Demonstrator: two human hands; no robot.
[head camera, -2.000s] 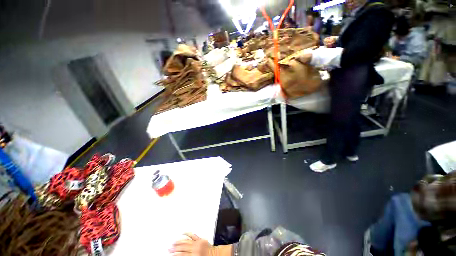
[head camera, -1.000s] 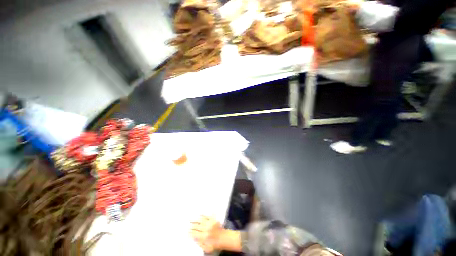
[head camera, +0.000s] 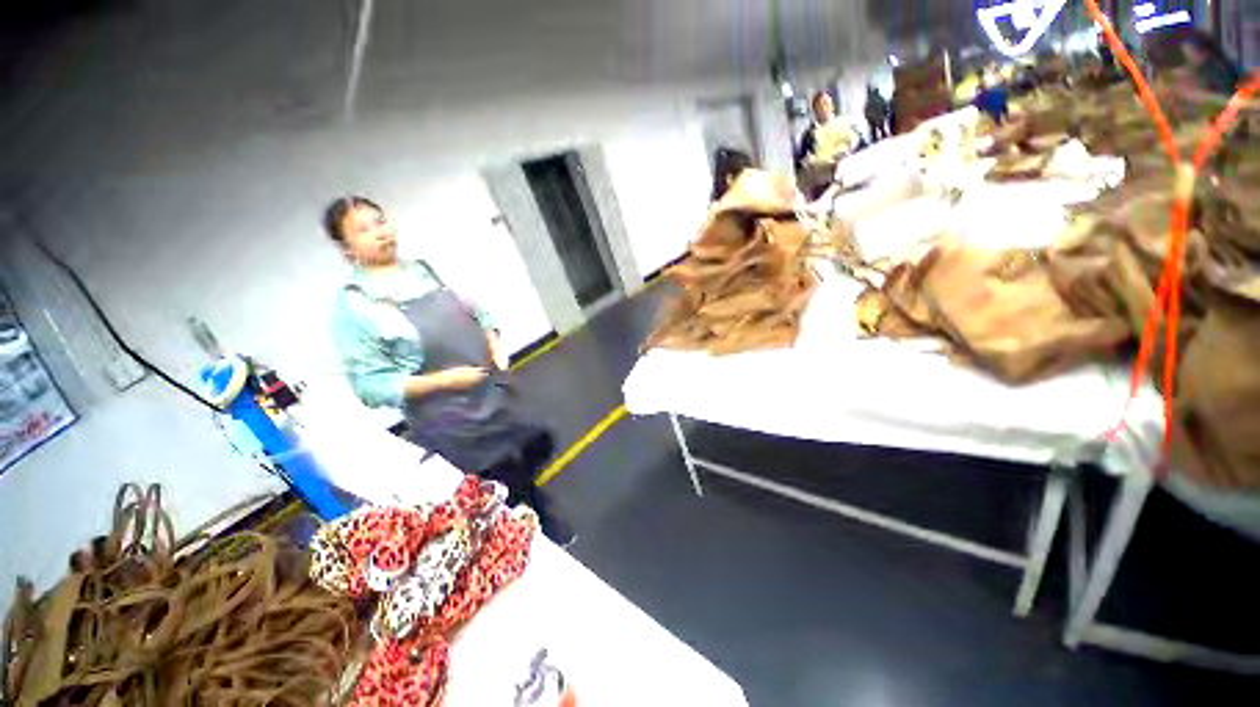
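Neither of my hands shows in the head view. Nearest in front of me is a white-covered table at the bottom. Red-black and cream-black leopard-print bundles lie on it. A small bottle with a dark top and a red-orange part is cut by the lower edge. A brown heap with many looped straps fills the lower left.
A person in a dark apron stands beyond the bundles, beside a blue upright device. A second white-covered table at the right holds brown bags. Orange cords hang before it. Dark floor lies between the tables.
The view has swung left and up. The hand on the near table has left the picture, as has the standing worker at right. The person in the apron and the blue device's top now show.
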